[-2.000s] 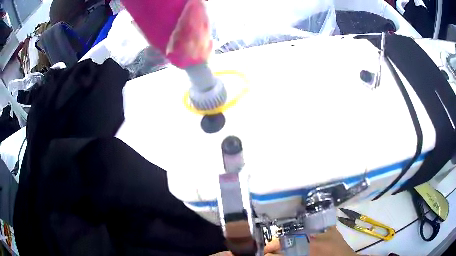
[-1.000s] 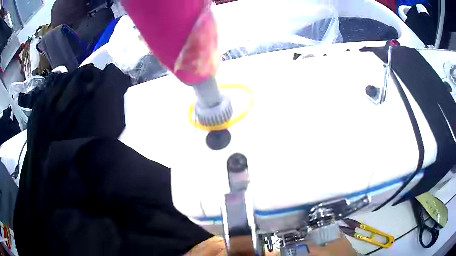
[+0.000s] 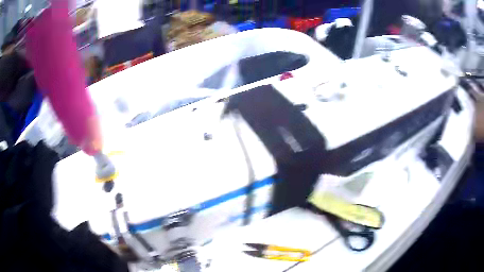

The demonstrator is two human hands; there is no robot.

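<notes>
The view is blurred. The white sewing machine head (image 3: pixel 159 164) with its blue stripe crosses the middle. The black garment (image 3: pixel 26 196) lies heaped at its left end. The metal thread guard (image 3: pixel 121 220) and tension assembly (image 3: pixel 179 220) show at the lower left; the needle area is hidden. Yellow-handled thread snips (image 3: pixel 278 252) lie on the table. Black-handled shears (image 3: pixel 361 239) lie right of them, partly under a yellow-green strip (image 3: pixel 347 210). Neither of my hands can be made out.
A black band (image 3: pixel 284 122) wraps the machine arm. A pink cone (image 3: pixel 63 85) stands over the head's left end. A white bin (image 3: pixel 249 42) is behind. A skin-toned blur (image 3: pixel 479 121) is at the right edge; whose it is cannot be told.
The view has swung right, so the machine head and garment sit further left and more of the arm and table shows. The skin seen under the machine head is out of sight.
</notes>
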